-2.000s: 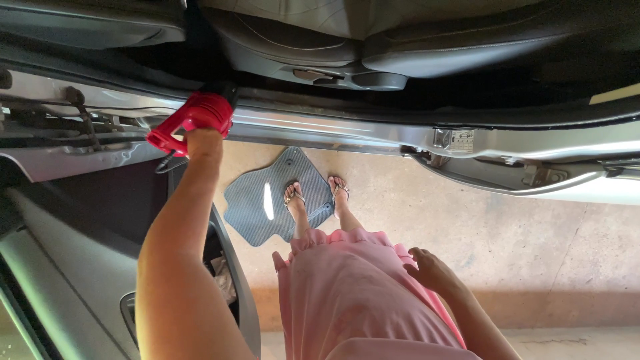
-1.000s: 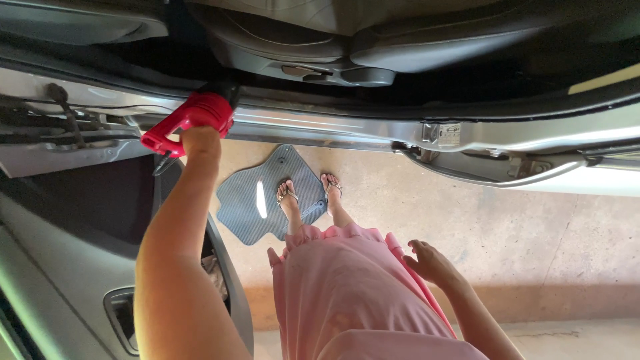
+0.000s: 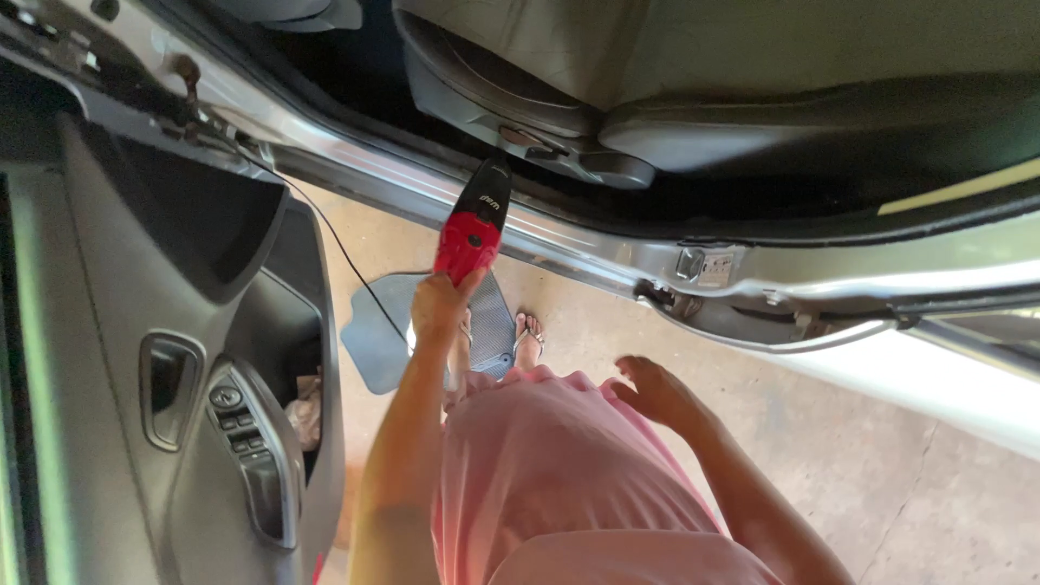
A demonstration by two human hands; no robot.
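My left hand (image 3: pixel 443 309) is closed around the handle end of a red and black handheld vacuum cleaner (image 3: pixel 474 237). The black nozzle points away from me, over the silver door sill (image 3: pixel 390 175) of a car, with its tip near the lower side of the car seat (image 3: pixel 520 97). A thin black cord (image 3: pixel 345 252) runs between the door hinge area and my left forearm. My right hand (image 3: pixel 656 392) holds nothing, its fingers apart, beside the pink skirt (image 3: pixel 569 463).
An open car door (image 3: pixel 195 325) with window switches and a door pocket stands at the left. On the concrete floor (image 3: pixel 780 439) lies a grey car mat (image 3: pixel 382 325), with my sandalled feet at it. A door latch plate (image 3: pixel 691 262) is on the frame at right.
My left hand has brought the vacuum cleaner from the front part of the sill to beside the seat's base. The view has shifted and turned. My right hand stays by the skirt.
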